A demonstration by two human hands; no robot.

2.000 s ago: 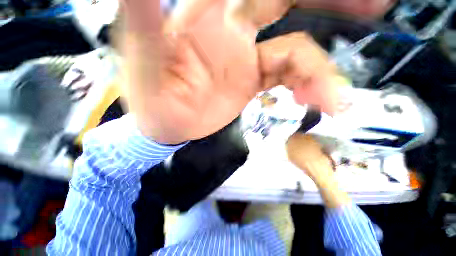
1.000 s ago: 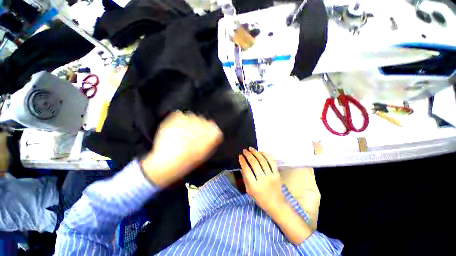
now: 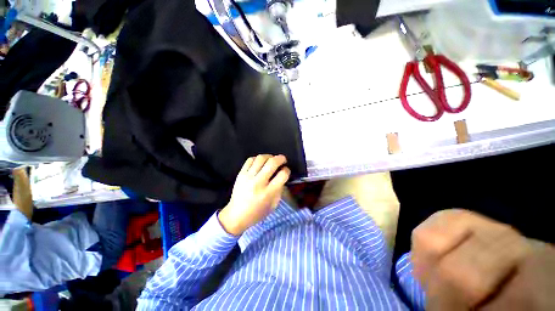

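A large black garment panel (image 3: 234,121) is spread left of centre, over the table and down past its front edge. Its right part lies under the presser foot (image 3: 284,74) of the sewing machine. My left hand (image 3: 258,191) is on the panel's front edge near its right corner, fingers curled on the cloth. My right hand (image 3: 474,261) is large and blurred at the lower right, off the table, cut by the picture's edge. Its fingers look bent, and whether it holds anything is hidden.
Red-handled scissors (image 3: 435,88) and thin tools (image 3: 505,73) lie right of the needle on the white table (image 3: 347,136). At left are a grey machine end (image 3: 45,127), more red handles (image 3: 81,95) and a neighbouring person's arm (image 3: 23,194). A blue basket (image 3: 172,228) is below.
My left hand has moved right and down to the cloth's front edge. My right hand has left the table edge and moved right, closer to the camera. The view has shifted.
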